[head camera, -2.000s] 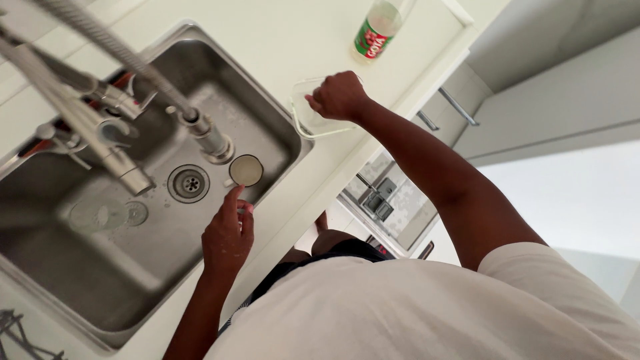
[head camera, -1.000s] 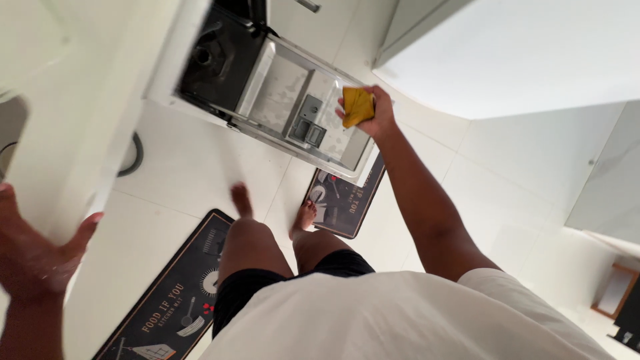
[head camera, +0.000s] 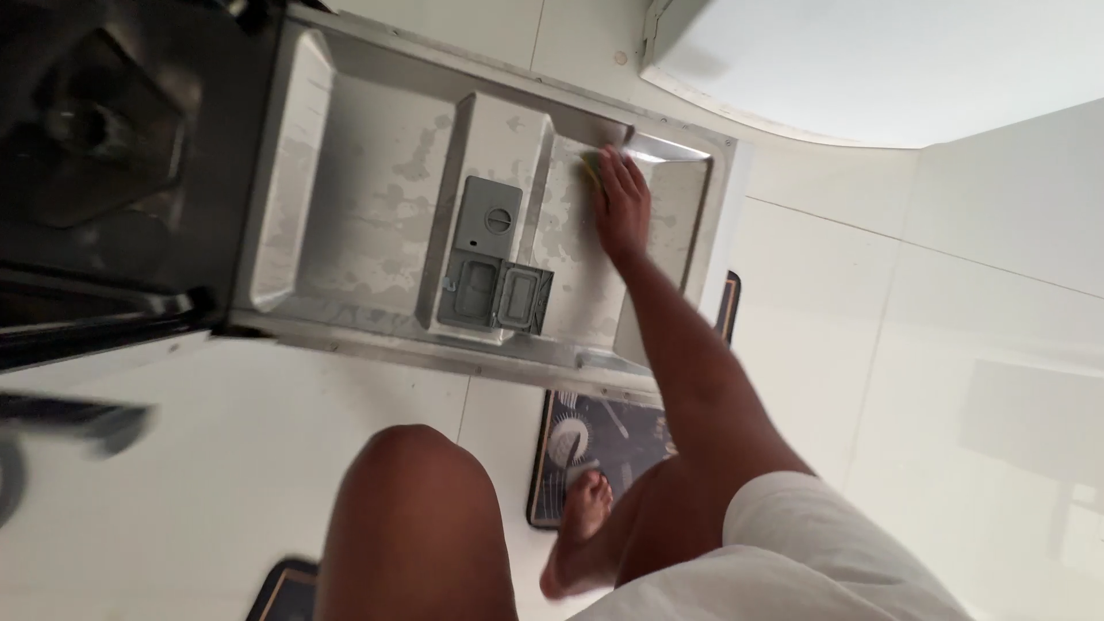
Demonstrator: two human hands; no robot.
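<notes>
My right hand reaches down onto the inner face of a dishwasher's open door, near its outer end. Under its fingers a yellow-green edge of a cloth or sponge shows; the rest is covered by the hand. The door's metal surface has wet patches and streaks. At the middle of the door sits a grey detergent dispenser with its small lid flipped back. My left hand is out of view.
The dark dishwasher tub lies at the left. A patterned kitchen mat is under my foot below the door, and part of another mat shows at the bottom. A large white curved-edged surface stands at upper right.
My right hand, which held the yellow cloth or sponge at the door's outer end, is now down on the door's inner face. My left hand has left the view. The view has moved closer to the door.
</notes>
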